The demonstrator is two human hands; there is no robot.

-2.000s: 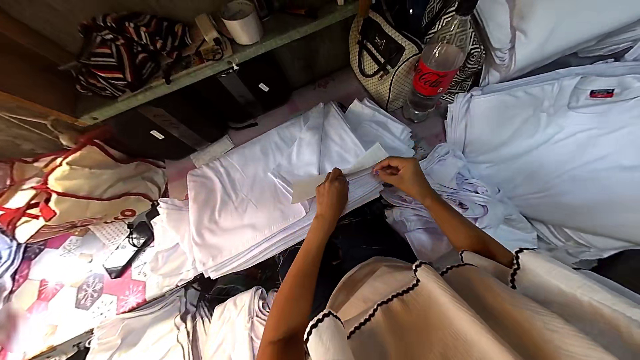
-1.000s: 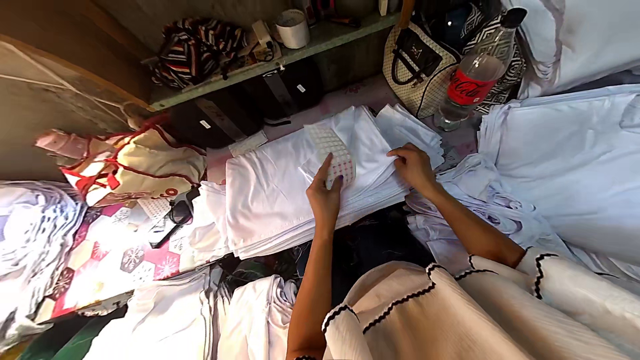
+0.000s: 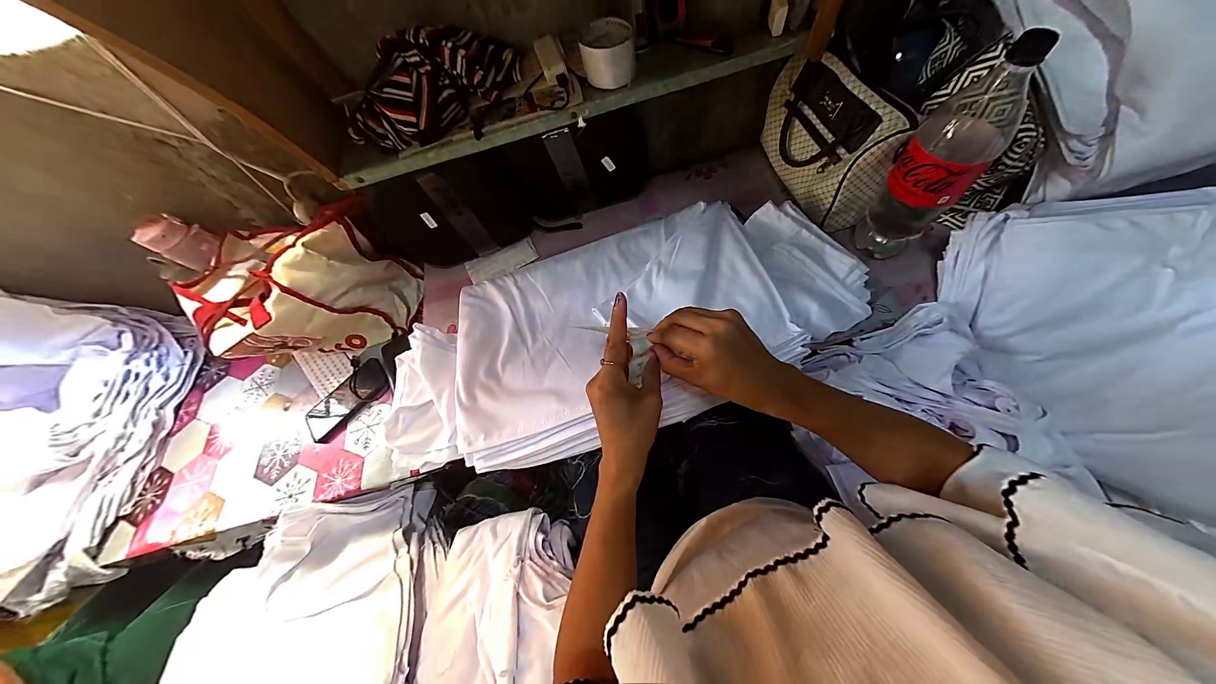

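Observation:
My left hand holds a small pale sheet, mostly hidden by the fingers, its index finger stretched out away from me. The fingertips of my right hand pinch the sheet's edge close beside the left thumb. Both hands are over a stack of folded white cloth, which looks like garments. A smaller pile of white fabric lies against the stack's right end.
A cola bottle and a handbag stand behind at right. White garments are piled right, more left. A phone and a cream bag with red trim lie left. A shelf holds a white cup.
My right hand has moved from the cloth to the small sheet in my left hand. One second ago that sheet showed its patterned face; two seconds ago both hands were at it.

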